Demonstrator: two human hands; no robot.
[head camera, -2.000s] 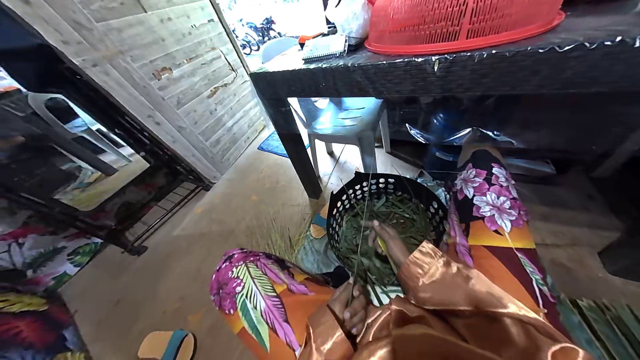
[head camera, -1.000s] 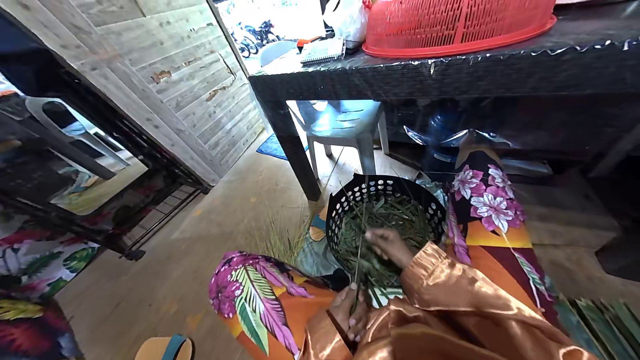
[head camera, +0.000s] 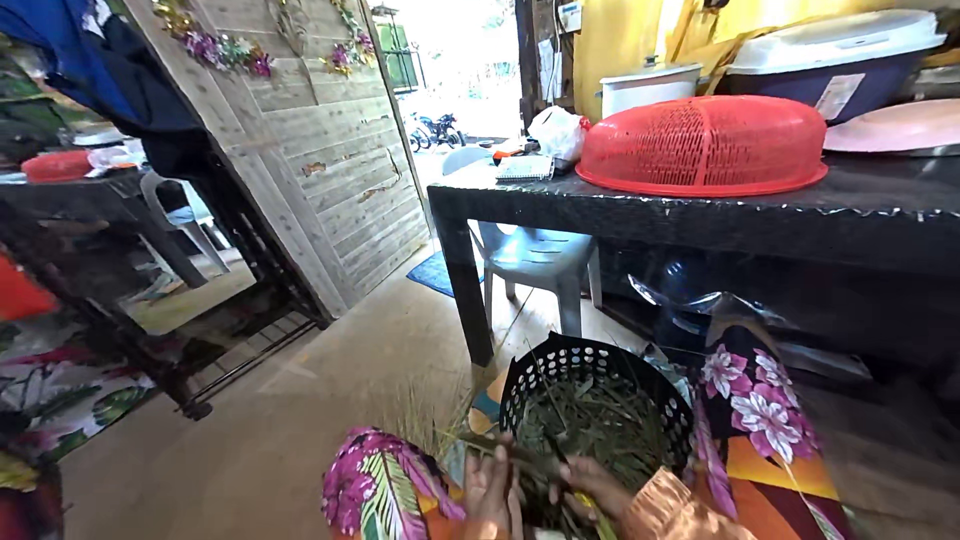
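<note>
A black perforated plastic basket (head camera: 551, 356) holding a heap of green leaf strips (head camera: 592, 420) stands on the floor between the knees. At its near left edge my left hand (head camera: 491, 484) has its fingers extended against a long leaf strip (head camera: 517, 454). My right hand (head camera: 596, 484), in a shiny orange sleeve, is curled round the leaf material at the basket's near side. Something yellow (head camera: 583, 499) shows at the right fingers; what it is cannot be told. The undersides of both hands are hidden.
A dark table (head camera: 540, 196) with an upturned red plastic basket (head camera: 705, 146) stands ahead, a plastic chair (head camera: 544, 259) beneath it. Thin stalks (head camera: 412, 412) lie left of the black basket. A wooden door (head camera: 352, 172) and a mirror (head camera: 195, 262) are at the left.
The view has tilted up. My left hand has opened out from a closed grip around a thin strip, and my right hand has come down from over the basket to its near side.
</note>
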